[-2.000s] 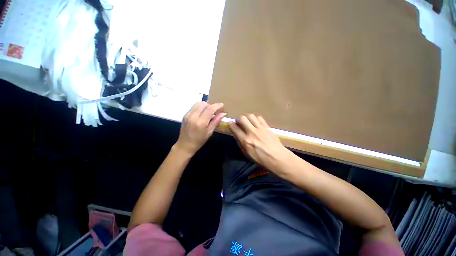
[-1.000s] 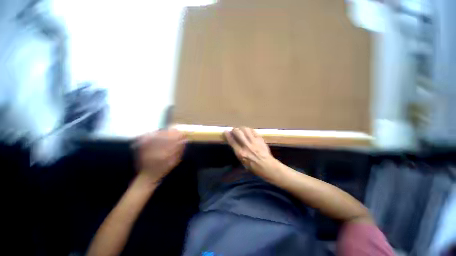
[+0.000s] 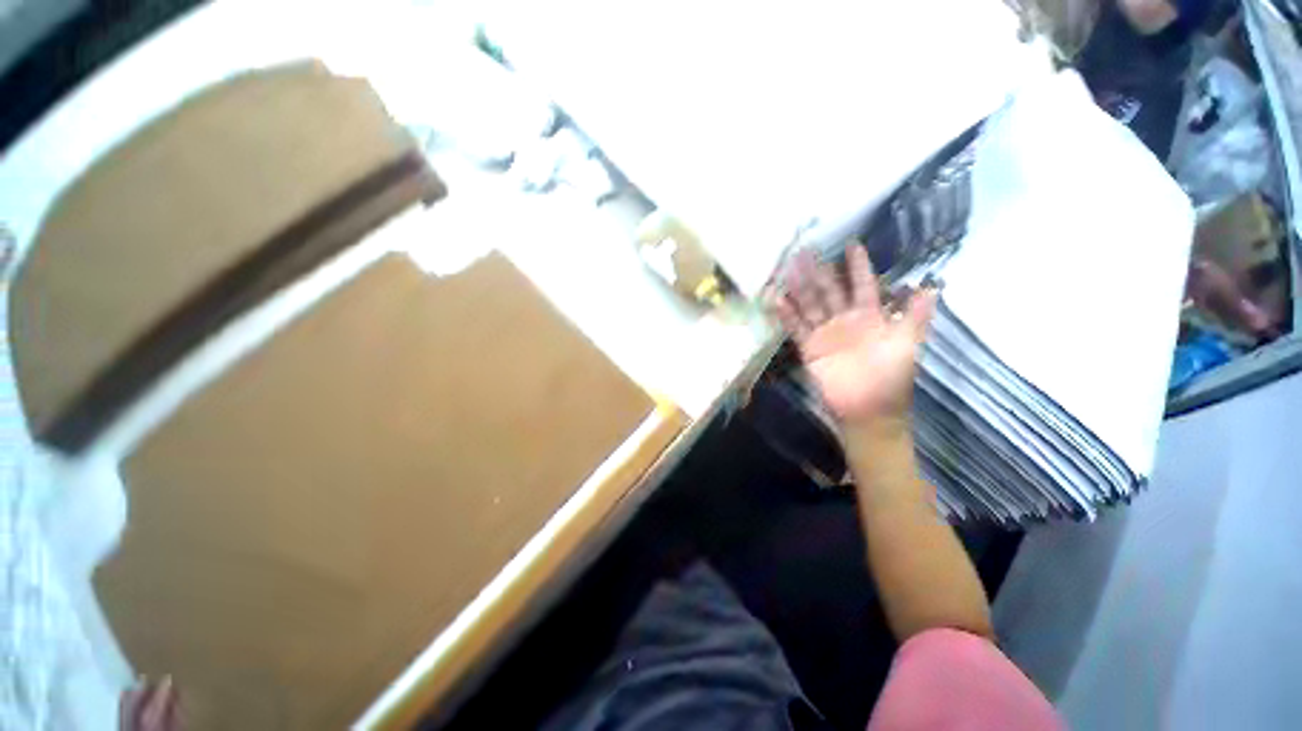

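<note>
The brown panel (image 3: 371, 500) lies flat at the left, with stepped notches at its far corners. A narrow white strip (image 3: 528, 564) runs along its near edge, beside a yellow edge band (image 3: 564, 550). My right hand (image 3: 857, 343) is off the panel, raised with palm showing and fingers spread, between the table corner and the assembled panels. It holds nothing. My left hand (image 3: 150, 706) is at the bottom left by the panel's edge. Only blurred fingertips show and the rest is cut off, so its grip is unclear.
A thick stack of brown panels (image 3: 214, 200) stands beyond the working panel. A large white stack (image 3: 771, 114) is at the top. Assembled panels with dark edges (image 3: 1064, 300) are piled at the right. Crumpled white scraps (image 3: 536, 150) lie between the stacks. Part of a person shows at the upper right.
The view has swung to the right. My right hand has left the strip and moved right, opening out. My left hand has come away from the strip's left part and is mostly out of view.
</note>
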